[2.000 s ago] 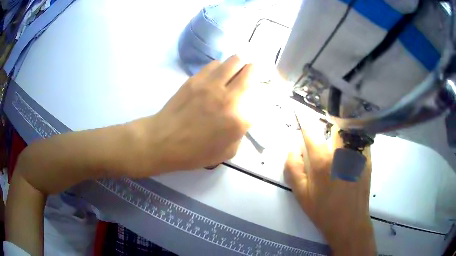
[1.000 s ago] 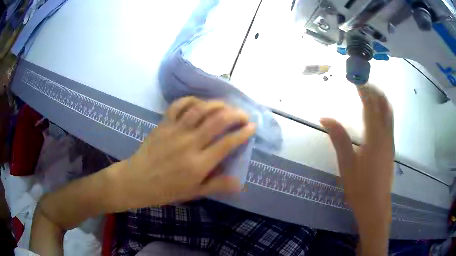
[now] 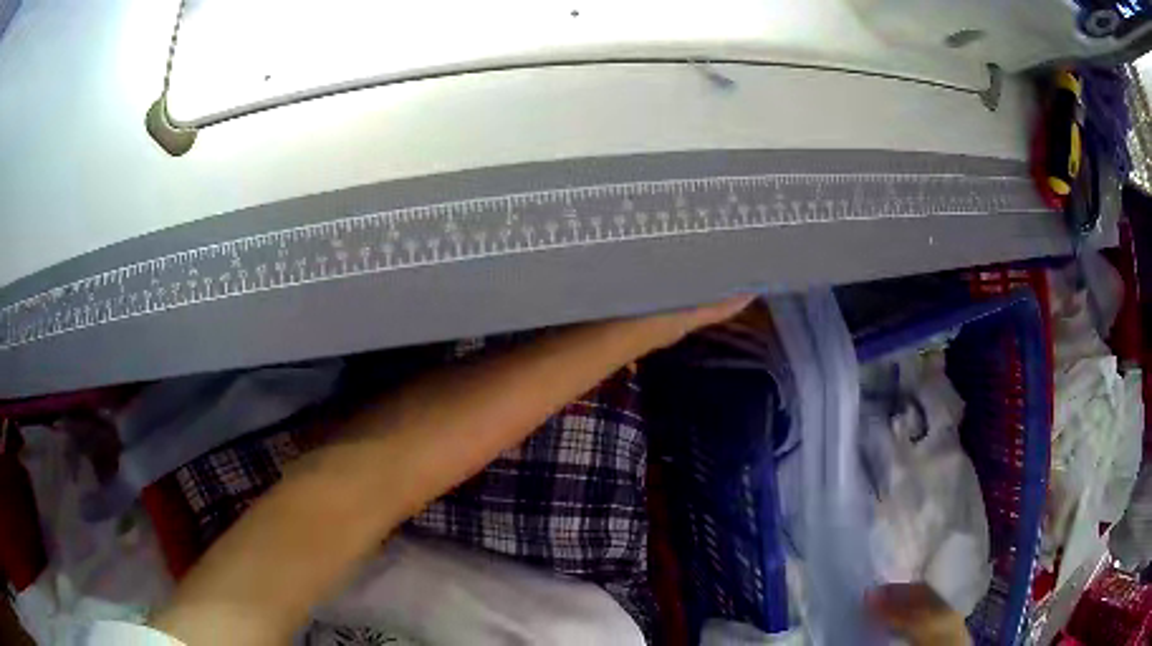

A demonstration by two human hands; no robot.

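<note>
A long light blue layered strip point(image 3: 828, 442) runs from just under the table's front edge down over the blue plastic basket. My left arm reaches across my lap, and my left hand point(image 3: 733, 316) is at the strip's upper end, its fingers mostly hidden by the table edge and the strip. My right hand point(image 3: 920, 615) is small and cut off by the bottom of the picture, its fingertips at the strip's right edge. The grip of either hand is unclear.
The grey ruler edge point(image 3: 531, 240) crosses the view. A blue basket point(image 3: 1030, 442) holds pale pieces. White scraps point(image 3: 1093, 416) lie at the right, below a yellow-black handled tool point(image 3: 1065, 139). Blue cloth point(image 3: 228, 410) lies left of the plaid cloth point(image 3: 543, 492). The machine head is mostly out of view.
The view has turned down and right. Both hands have left the table top for the basket area. The blue piece held earlier is out of my left hand's former place over the edge.
</note>
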